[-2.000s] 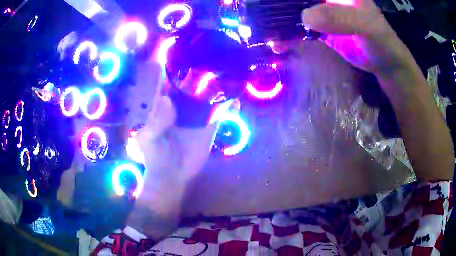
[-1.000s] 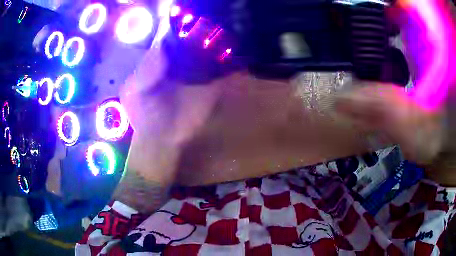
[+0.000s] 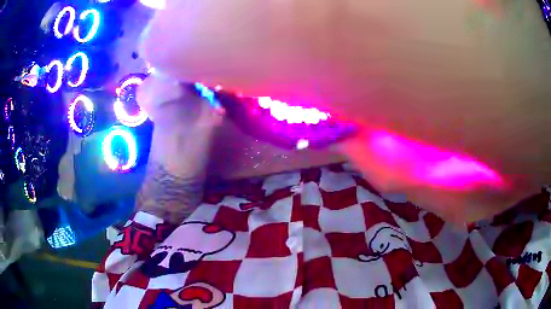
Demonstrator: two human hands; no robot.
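A dark unit with bright pink lights [image 3: 290, 117] and a small blue light at its left end is close to the camera, at the middle. My left hand [image 3: 172, 127] is at its left end and appears to grip it, with the fingers partly hidden. My right hand and arm [image 3: 411, 78] are a large blur very close to the camera. They fill the upper right, cover the unit's upper side and are lit pink below. The right fingers cannot be made out.
Several lit ring units stand at the left, among them a blue one [image 3: 119, 149] and a white-pink one [image 3: 81, 114]. A strip of tan work surface [image 3: 260, 157] shows below the unit. Green floor with a yellow line [image 3: 66, 261] is at lower left.
My right hand and arm have come much closer to the camera and across the middle. The dark ribbed part seen at upper right is out of sight. The ring units sit higher in view.
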